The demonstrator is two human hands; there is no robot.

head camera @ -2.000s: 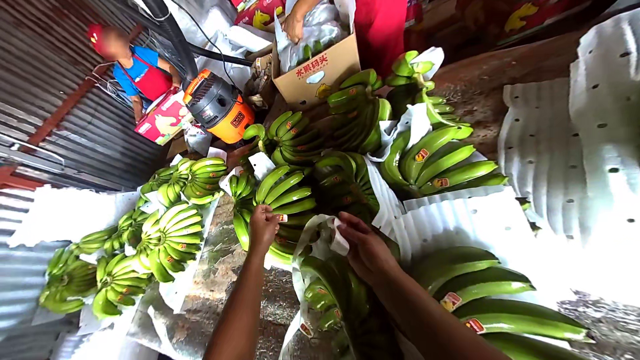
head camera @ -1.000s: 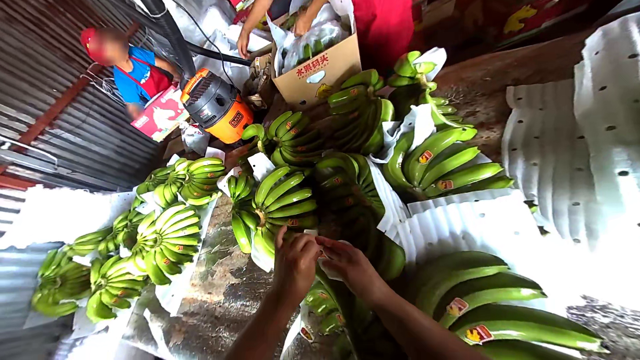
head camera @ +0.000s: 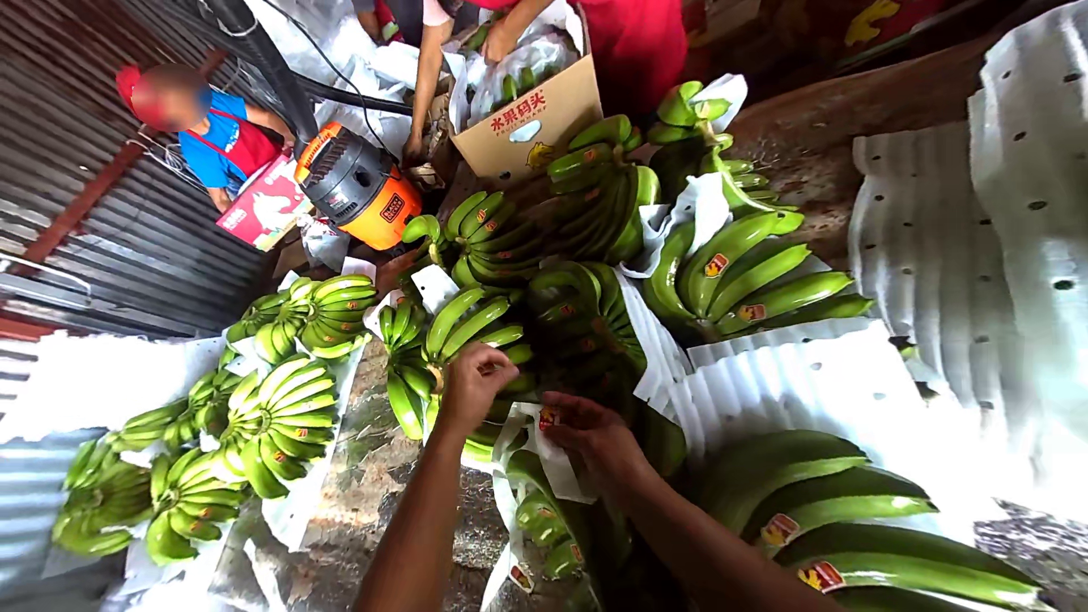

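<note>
My right hand (head camera: 595, 433) pinches a white backing strip (head camera: 552, 459) that carries small red and yellow stickers; the strip hangs down beneath the fingers. To its left, my left hand (head camera: 478, 382) is raised over a hand of green bananas (head camera: 476, 327), its fingertips curled near each other; whether a sticker sits between them cannot be seen. Below the strip lie more green bananas (head camera: 544, 518), partly hidden by it and my right forearm. Large green bananas with stickers (head camera: 824, 501) lie at the lower right, and another stickered bunch (head camera: 748, 280) rests above them.
Foam sheets (head camera: 926, 255) lie at the right. More green banana bunches (head camera: 280, 416) rest on white sheets at the left. Behind stand an orange and black shop vacuum (head camera: 365, 191) and a cardboard box (head camera: 531, 127) with a person's hands in it. Another person holds a red-and-white box (head camera: 268, 200).
My hands were together around the strip one second ago; they are now apart, the left one up and to the left. The strip hangs longer in view from my right hand.
</note>
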